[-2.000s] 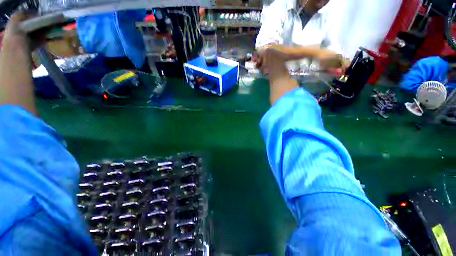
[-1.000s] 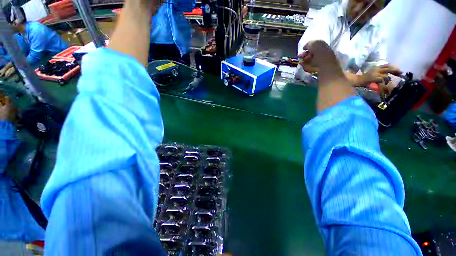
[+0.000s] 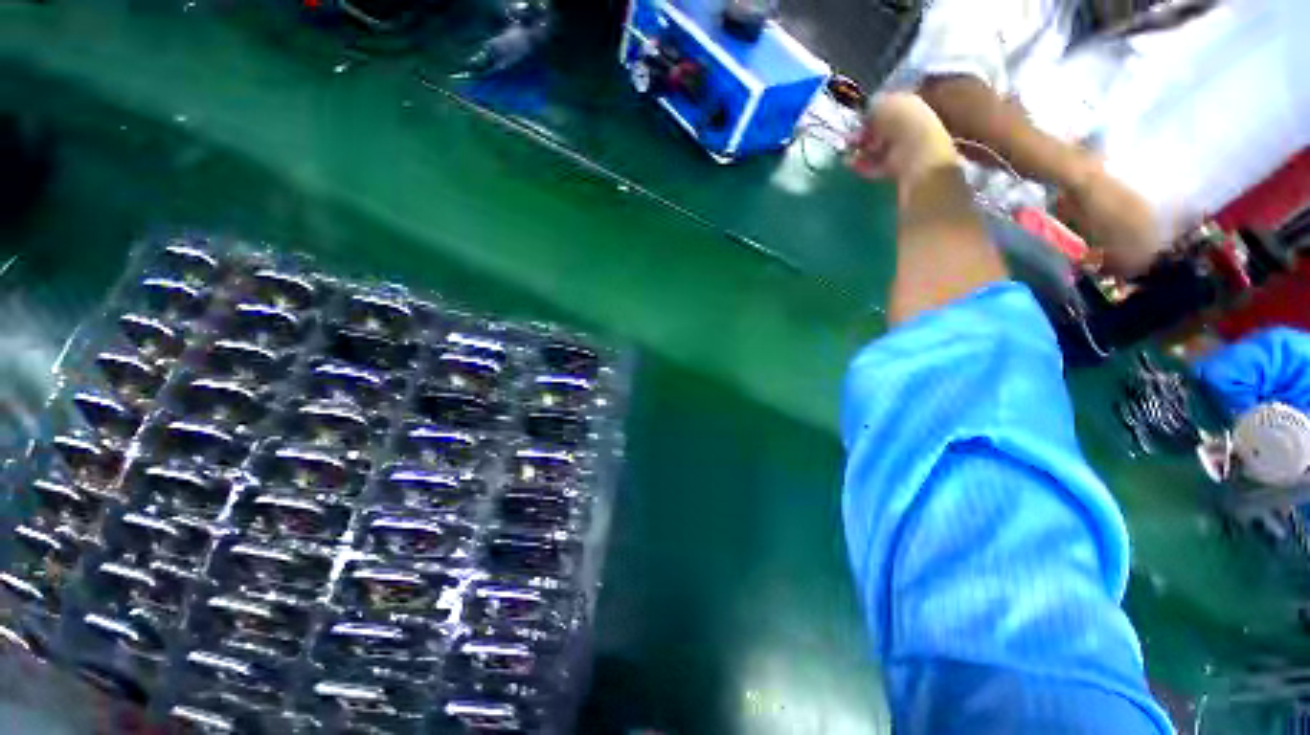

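A clear blister tray (image 3: 496,574) lies on the green bench at the lower left, with rows of dark, silver-rimmed housings (image 3: 309,467) in its pockets. My right arm in a blue sleeve reaches forward across the bench. My right hand (image 3: 905,137) is at the upper middle, just right of the blue box, with its fingers bent inward; it is small and blurred, and I cannot tell if it holds anything. My left hand is not in view.
A blue bench box (image 3: 726,79) stands at the far side. A person in white (image 3: 1099,201) works opposite, arms near a black device. A small pile of metal parts (image 3: 1154,405) and a white round object (image 3: 1273,442) lie at the right. A blue sleeve shows beyond.
The view has tilted down and turned, so more of the tray shows. My left arm, raised in the earlier frames, has left the picture. My right arm still reaches forward.
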